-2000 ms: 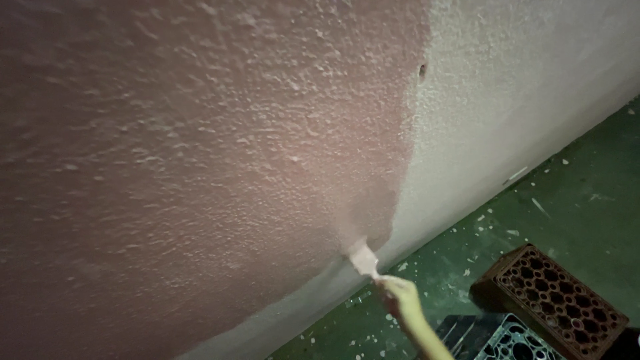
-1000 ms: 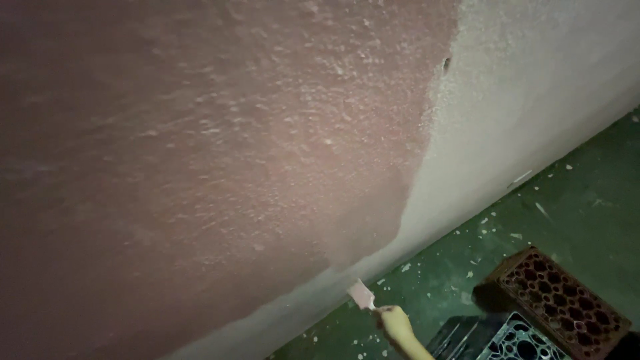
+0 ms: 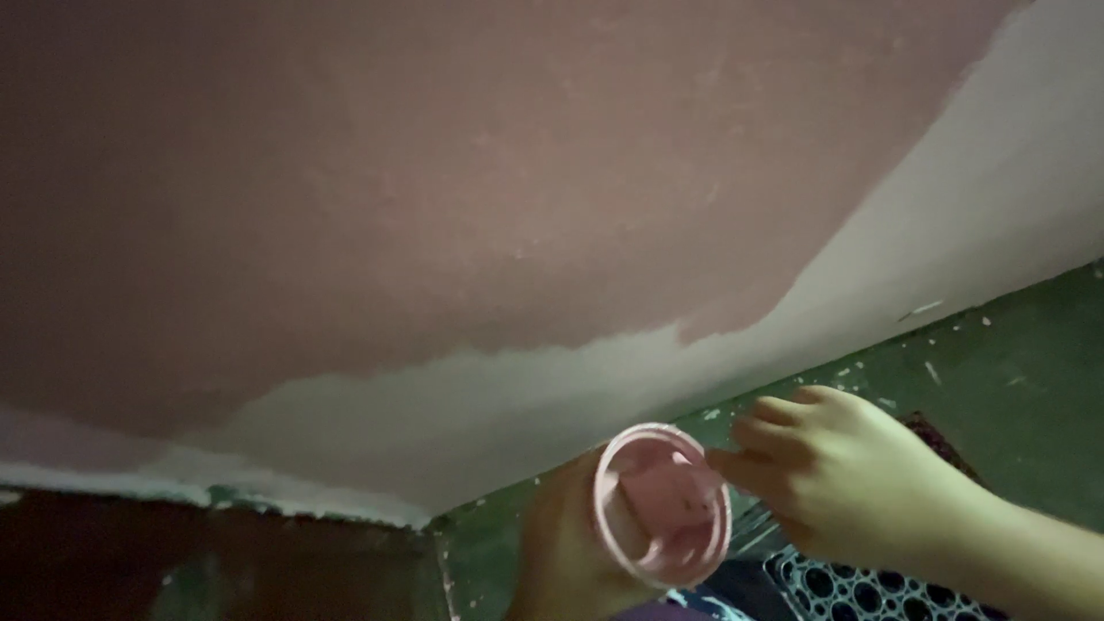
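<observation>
A round tub of pink paint (image 3: 662,507) is held at the lower middle by my left hand (image 3: 565,535), wrapped round its far-left side. Over the tub's right rim is my right hand (image 3: 806,461), its fingers closed on a paintbrush whose handle they mostly hide. The brush head seems to be inside the tub, though it is hard to make out against the pink paint. Beyond both hands rises the wall (image 3: 517,216), covered in pink paint above, with a pale unpainted band (image 3: 517,405) along its lower part.
A green floor (image 3: 1026,362) with paint specks meets the wall's foot. A dark crate with a patterned top (image 3: 862,586) stands at the lower right, and part of a reddish-brown block (image 3: 940,440) shows behind my right wrist. A dark brown surface (image 3: 86,552) lies at the lower left.
My right hand has moved from the wall's lower edge to the tub. My left hand and the tub have come into view. The view has shifted left along the wall.
</observation>
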